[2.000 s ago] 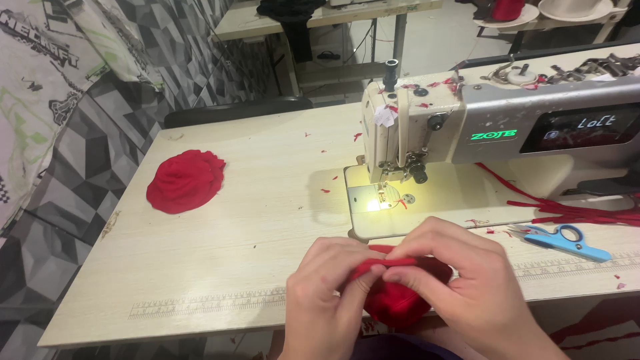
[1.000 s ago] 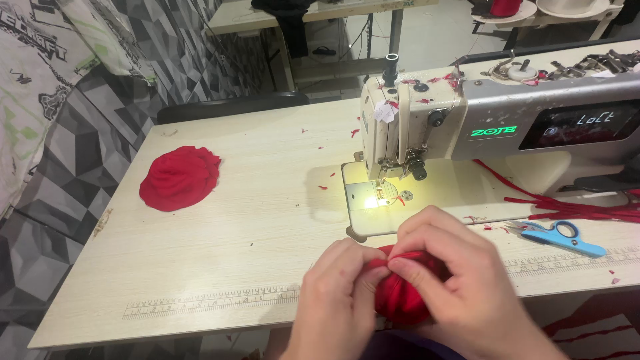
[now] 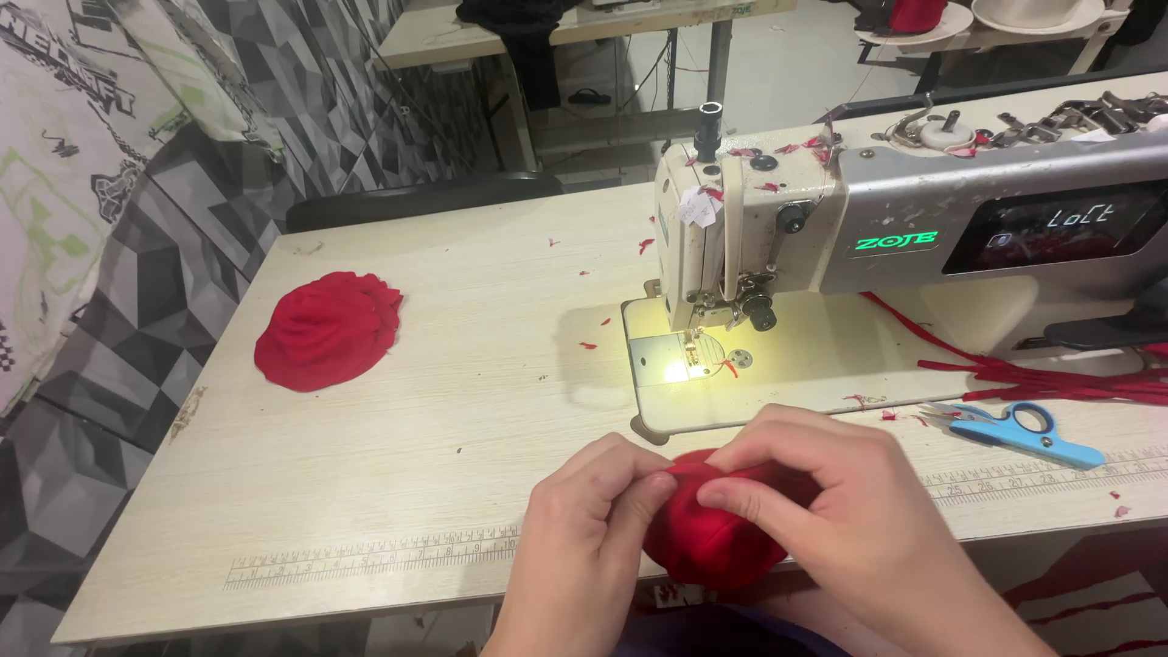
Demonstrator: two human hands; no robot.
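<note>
My left hand (image 3: 593, 520) and my right hand (image 3: 812, 493) pinch the upper edge of a rounded red fabric piece (image 3: 712, 538) between thumbs and fingers, at the table's front edge. Part of the cloth is hidden behind my fingers. Just beyond my hands stands a Zoje sewing machine (image 3: 753, 219), its needle area (image 3: 698, 351) lit. A stack of red fabric pieces with wavy edges (image 3: 328, 330) lies on the left of the table. Blue thread snips (image 3: 1027, 433) rest to the right of my right hand, near narrow red fabric strips (image 3: 1031, 376).
A printed ruler scale (image 3: 383, 557) runs along the front of the pale table (image 3: 474, 411). Red scraps (image 3: 589, 346) are scattered around the machine. Metal parts and a bobbin winder (image 3: 949, 132) sit on top of it. Behind stand a black chair back (image 3: 424, 201) and another table (image 3: 584, 35).
Both hands keep hold of the red fabric piece at the table's front edge; the fingers have shifted slightly along its edge. The stack, snips and strips have not moved.
</note>
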